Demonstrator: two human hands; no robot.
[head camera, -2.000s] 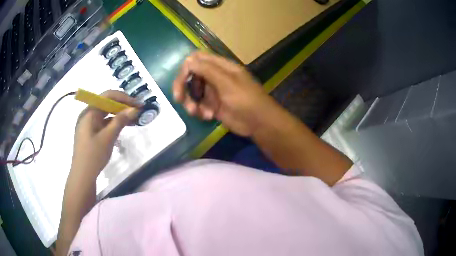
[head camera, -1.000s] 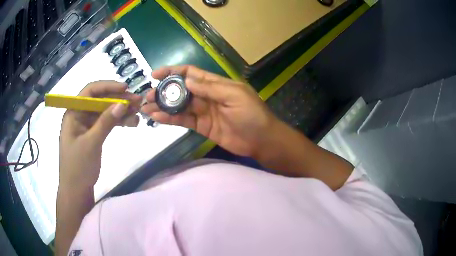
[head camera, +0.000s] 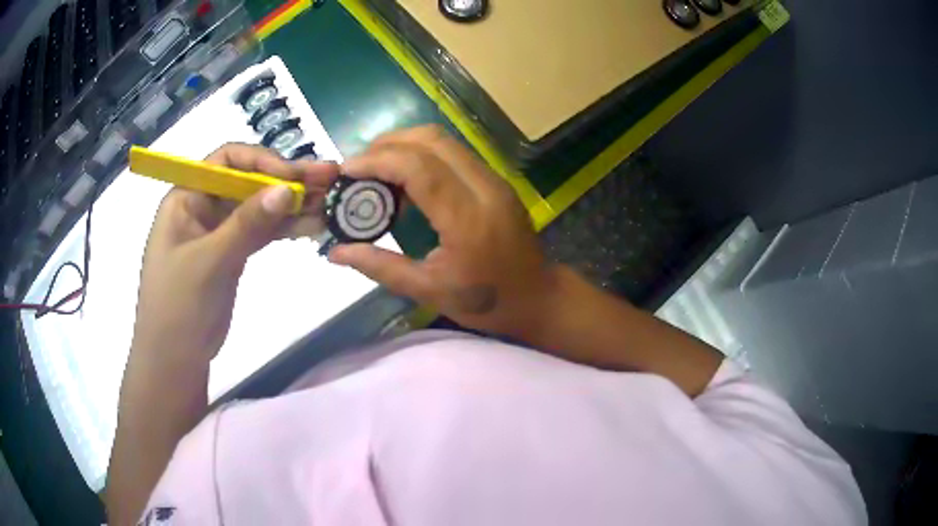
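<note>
My left hand (head camera: 231, 205) holds the flat yellow test probe (head camera: 211, 179) between thumb and fingers, its right end close to a round speaker driver (head camera: 364, 211). My right hand (head camera: 458, 231) grips that driver by its black rim, between thumb and fingers. The side with pale concentric rings faces me. Both hands are over the right part of the white packing tray (head camera: 273, 318). Drivers (head camera: 275, 118) stand on edge in a row in the tray beyond my hands; the lower end of the row is hidden. The probe's tip is not clearly visible.
A thin probe lead (head camera: 84, 267) loops over the tray's left side. A clear plastic blister tray (head camera: 113, 118) lies at upper left. The cardboard sheet (head camera: 545, 62) at upper right bears several loose drivers near its edges. Yellow tape (head camera: 617, 125) edges the green mat (head camera: 355, 72).
The right hand has turned the driver from its shiny-centred side to its ringed side and changed grip. The left hand and probe have moved slightly right, with the probe tilted more.
</note>
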